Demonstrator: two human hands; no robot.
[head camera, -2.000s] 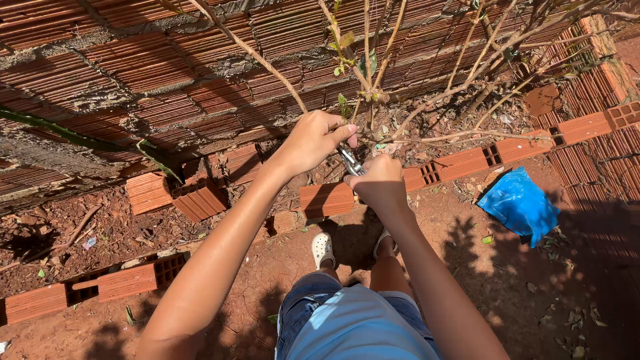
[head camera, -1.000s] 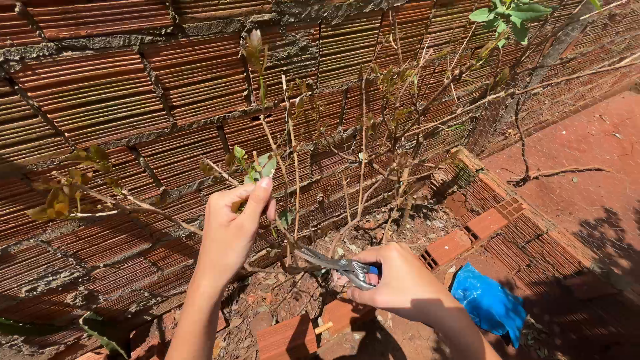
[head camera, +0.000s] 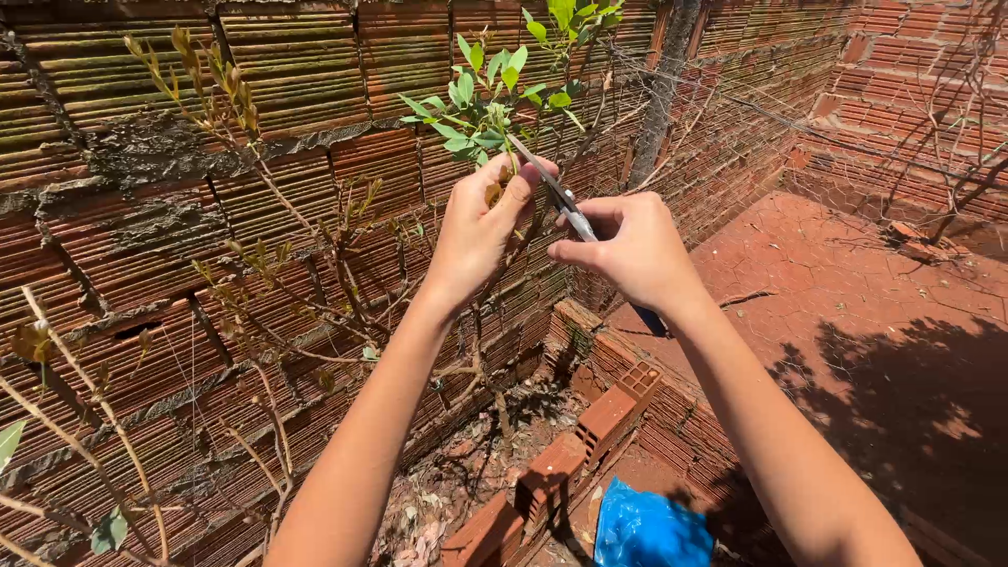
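My left hand (head camera: 488, 213) pinches a thin stem just below a cluster of green leaves (head camera: 480, 110) at the upper middle. From the right, my right hand (head camera: 630, 240) holds metal pruning shears (head camera: 563, 197), whose blade tips reach the stem beside my left fingertips. Whether the blades are closed on the stem cannot be told. Part of a dark handle shows below my right hand. Behind and left of my hands rise thin branches with small yellow-brown leaves (head camera: 228, 87).
A ribbed clay-block wall (head camera: 283, 165) runs behind the plants. Hollow bricks (head camera: 551, 472) edge the soil bed, with a blue plastic bag (head camera: 650, 528) beside them. Wire mesh (head camera: 780, 260) stretches at right above red ground. Bare twigs (head camera: 102, 394) stick up at lower left.
My hands have gone from the lower branches to a leafy cluster higher on the plant, the shears still in my right hand. The view has tilted up and turned right.
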